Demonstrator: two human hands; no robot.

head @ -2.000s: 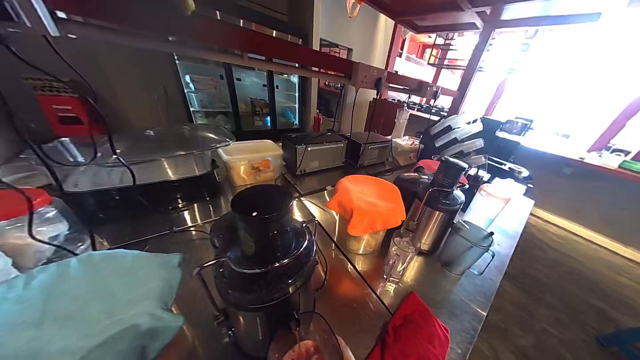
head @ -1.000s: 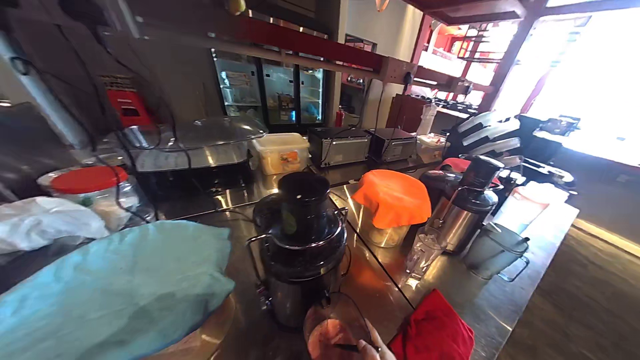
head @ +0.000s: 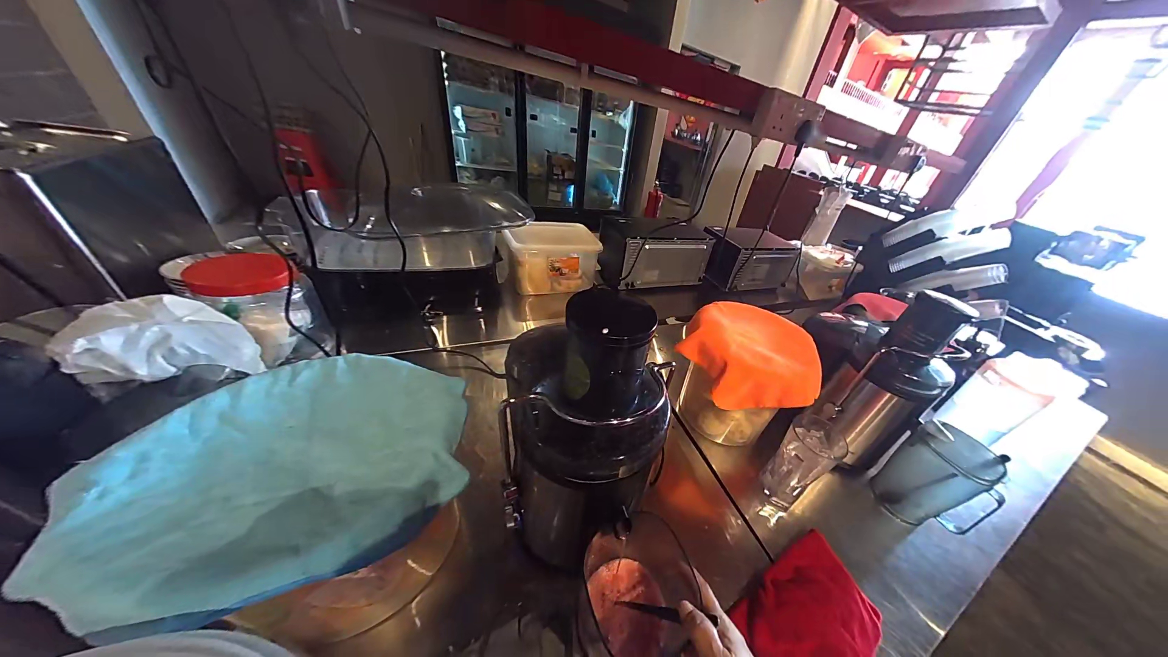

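At the bottom, right of centre, my right hand (head: pixel 716 630) holds a dark-handled utensil (head: pixel 652 610), perhaps a knife or spoon; its tip is in a clear pitcher (head: pixel 675 557) of pink, frothy juice. That pitcher stands against the front of a black and steel juicer (head: pixel 584 438), below its spout. A folded red cloth (head: pixel 812 598) lies just right of my hand. I cannot see my left hand. Left of the juicer, a teal cloth (head: pixel 274 474) covers a wide container whose side shows below it.
An orange cloth (head: pixel 753 351) covers a clear tub right of the juicer. Beyond are an empty glass (head: pixel 803 461), a steel flask (head: pixel 890 392) and a grey plastic jug (head: pixel 940 470). A red-lidded jar (head: pixel 242 274) stands at the left. Black cables hang over the back left.
My right hand has come into view at the bottom, holding the dark utensil in the juice pitcher; two seconds ago it was not visible. The view has swung left.
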